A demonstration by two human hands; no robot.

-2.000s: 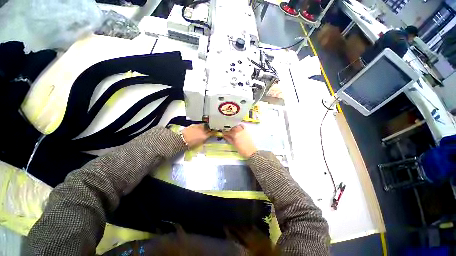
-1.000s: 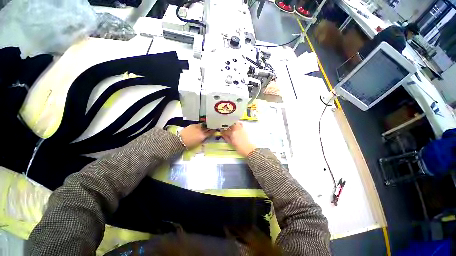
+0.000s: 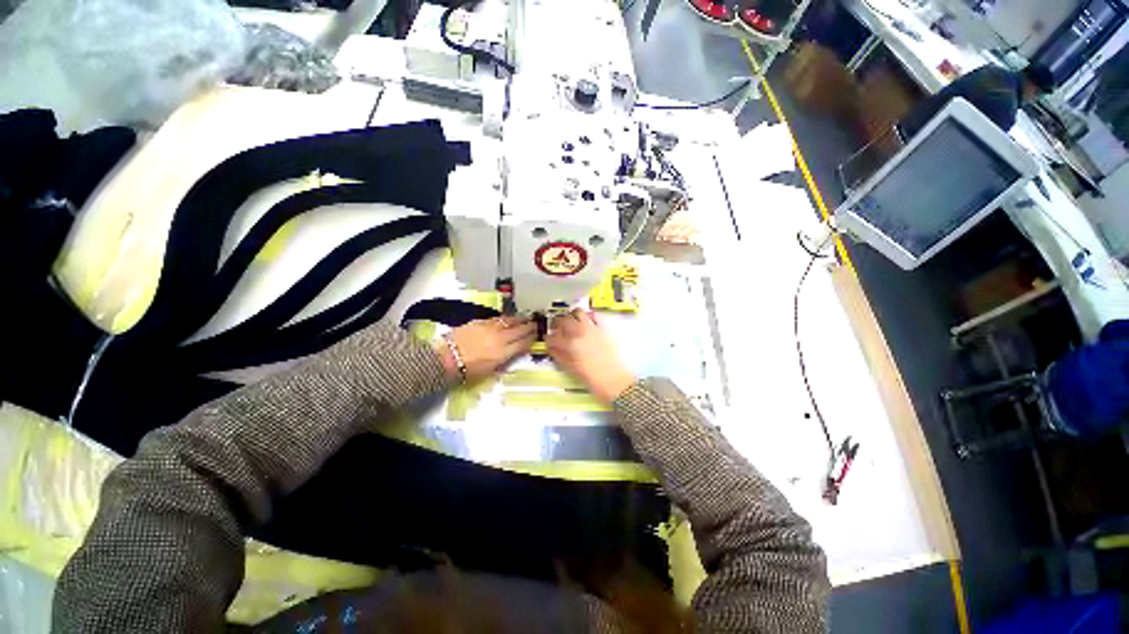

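The white sewing machine head [image 3: 560, 223] with its round red emblem stands in front of me. My left hand [image 3: 493, 347] lies flat with its fingertips just left of the needle area, on the end of a black strip [image 3: 448, 312]. My right hand [image 3: 587, 352] is just right of the needle area, fingers bent at the strip's end. A small dark piece shows between the fingertips. The needle and presser foot are mostly hidden. The metal bed plate [image 3: 545, 442] with yellow tape lies nearer to me.
Black strips [image 3: 310, 260] fan out left of the machine. A wide black fabric pile [image 3: 495, 510] lies along the near edge. Red-handled snips [image 3: 842, 471] lie at right. A yellow label [image 3: 615, 290], clear plastic bags [image 3: 136, 56] and a monitor [image 3: 941, 183] are in view. A person sits beyond the monitor.
My left hand has flattened and its fingers are extended beside the needle. More black strip shows behind it, left of the needle. My right hand has shifted only slightly.
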